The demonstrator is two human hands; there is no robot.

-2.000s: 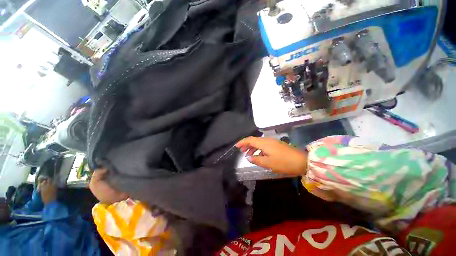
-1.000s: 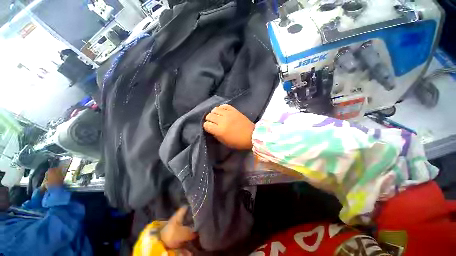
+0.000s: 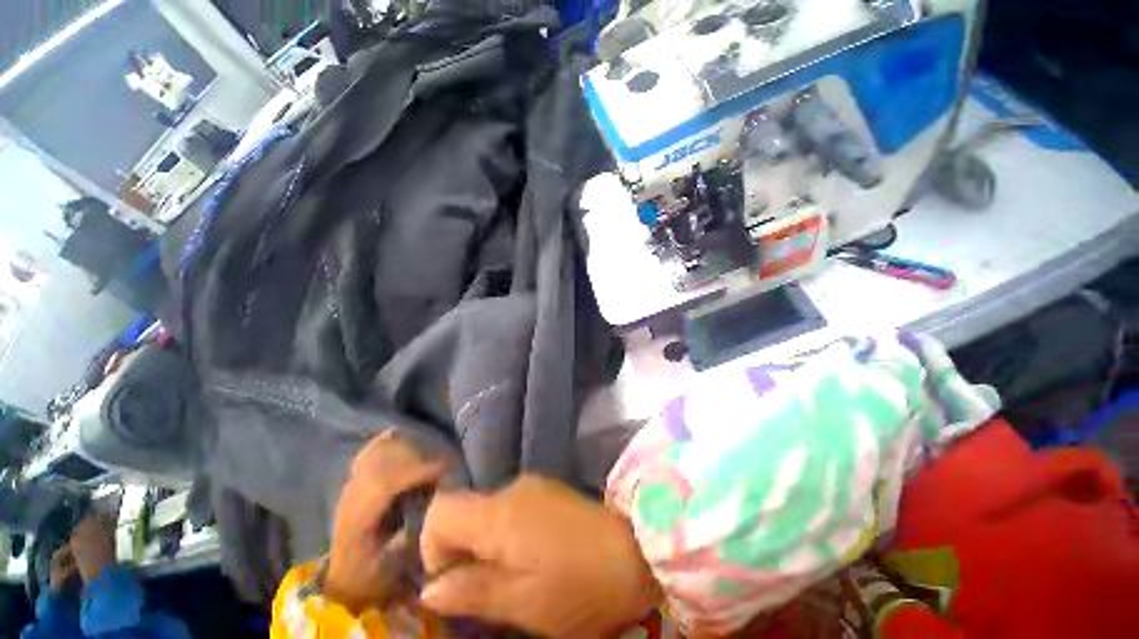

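Observation:
The dark grey garment (image 3: 425, 237) lies in a heap on the table, left of the overlock machine, with pale stitched lines across it. Its near edge hangs at the table's front. My left hand (image 3: 381, 506) is at this near edge, fingers bent around cloth. My right hand (image 3: 531, 549) is beside it, fingers curled on the cloth, slightly blurred. The two hands are close together, and the cloth between them is mostly hidden. The overlock machine (image 3: 774, 137), white with a blue stripe, stands right of the garment, with no cloth at its needle area.
A dark rectangular inset (image 3: 756, 327) is in the table below the orange-and-white label (image 3: 789, 246). A pink-and-blue tool (image 3: 918, 271) lies right of the machine. Another machine (image 3: 138, 412) stands at left. A person's hand (image 3: 90, 549) and blue sleeve show at the lower left.
My right hand has moved down and towards me, next to my left hand, which has risen slightly. The garment's near part has been rearranged. The camera view has shifted.

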